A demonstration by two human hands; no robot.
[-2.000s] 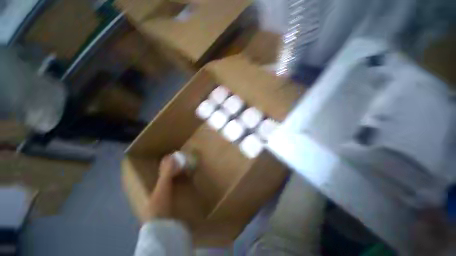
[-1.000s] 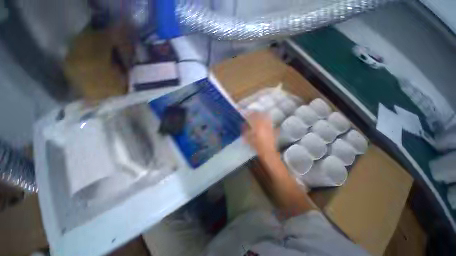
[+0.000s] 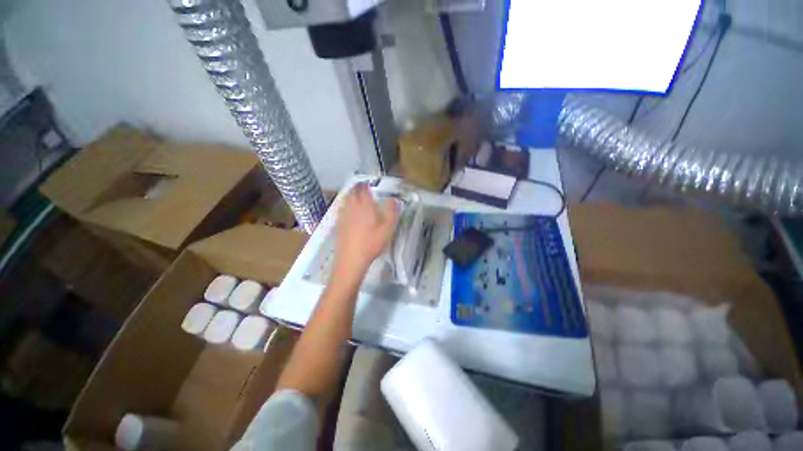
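My left hand (image 3: pixel 365 231) reaches over the left part of the white and grey fixture (image 3: pixel 409 251) on the plate. Its fingers are slightly blurred, and whether they grip anything cannot be told. A white rounded housing (image 3: pixel 449 401) is tilted at the bottom middle, in front of the table's front edge and cut off by the picture's lower edge. My right hand is not visible; what supports the housing is hidden.
The left carton (image 3: pixel 123 370) holds white housings, one lying apart near the front. The right carton (image 3: pixel 678 238) holds rows of them. A blue mouse pad (image 3: pixel 519 282) with a black block (image 3: pixel 468 247) lies on the table. The laser head (image 3: pixel 343 33) is above; silver ducts (image 3: pixel 255 106) hang behind.
The view has swung from the left carton to the right carton, then to the table. My left hand has left the left carton for the fixture. My right hand has left the right carton; a housing shows in front.
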